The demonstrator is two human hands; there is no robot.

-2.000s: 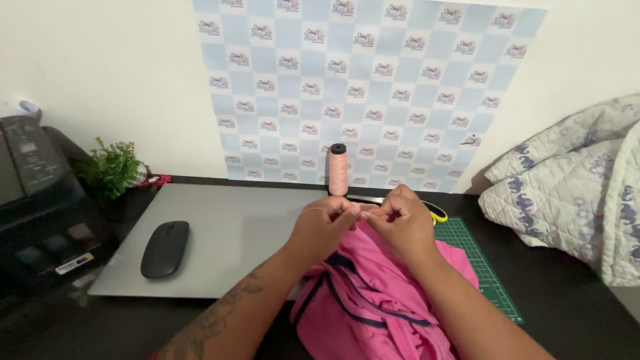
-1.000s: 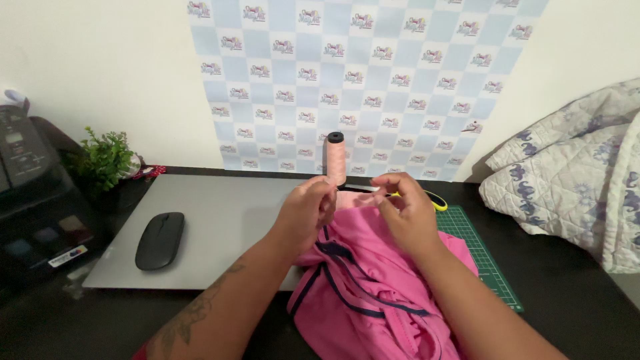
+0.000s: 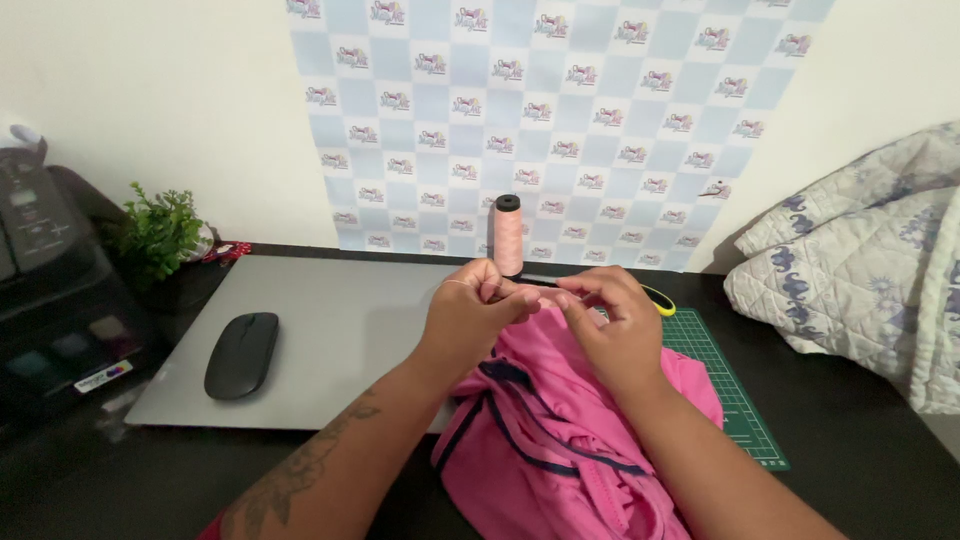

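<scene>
My left hand (image 3: 480, 304) pinches a fine light thread and the edge of a pale pink piece of fabric (image 3: 546, 295); whether a needle is between the fingers cannot be told. My right hand (image 3: 611, 322) pinches the other end of that edge with thumb and fingers. Below both hands a pink garment with dark blue trim (image 3: 555, 427) lies bunched up, partly over a green cutting mat (image 3: 739, 405). Just behind my left hand stands a spool of light pink thread (image 3: 508, 238), upright with a black top.
A closed grey laptop (image 3: 337, 330) with a black mouse (image 3: 242, 355) on it lies at the left. Beyond are a green plant (image 3: 161, 229) and a black printer (image 3: 60, 300). Yellow-handled scissors (image 3: 660, 300) lie behind my right hand. A quilted cloth (image 3: 847, 262) is at the right.
My hands were together two seconds ago and apart one second ago, with the right one raised a little. Now my right hand is back at the fabric edge.
</scene>
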